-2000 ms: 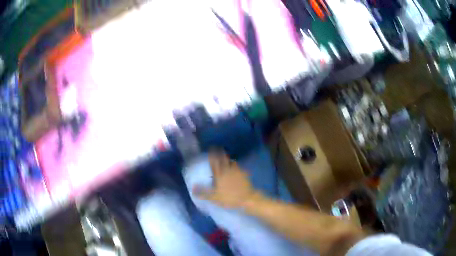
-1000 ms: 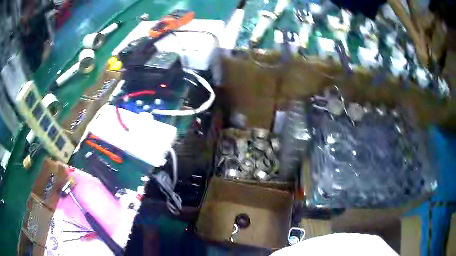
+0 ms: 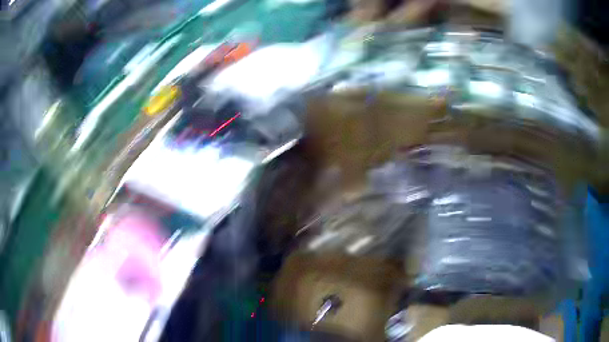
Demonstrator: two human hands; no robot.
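Note:
The view is heavily blurred and neither of my hands shows. A brown carton (image 3: 367,294) lies low in the middle, with a small dark and shiny item (image 3: 327,308) in it. Behind it, small silvery parts (image 3: 354,224) are heaped, too blurred to name. Clear plastic bags or trays (image 3: 487,227) lie to their right. A white rounded shape (image 3: 484,334), perhaps my sleeve, is cut off by the bottom edge.
The bright pink-topped bench (image 3: 133,267) is at the left, with a yellow item (image 3: 161,100) and an orange item (image 3: 235,53) beyond it. A green bench (image 3: 280,23) runs behind. A blue surface (image 3: 596,260) is at the right edge.
The view has swung from the bench and my lap to the cartons on the right. A hand seen two seconds ago is out of view. The white shape has sunk slightly.

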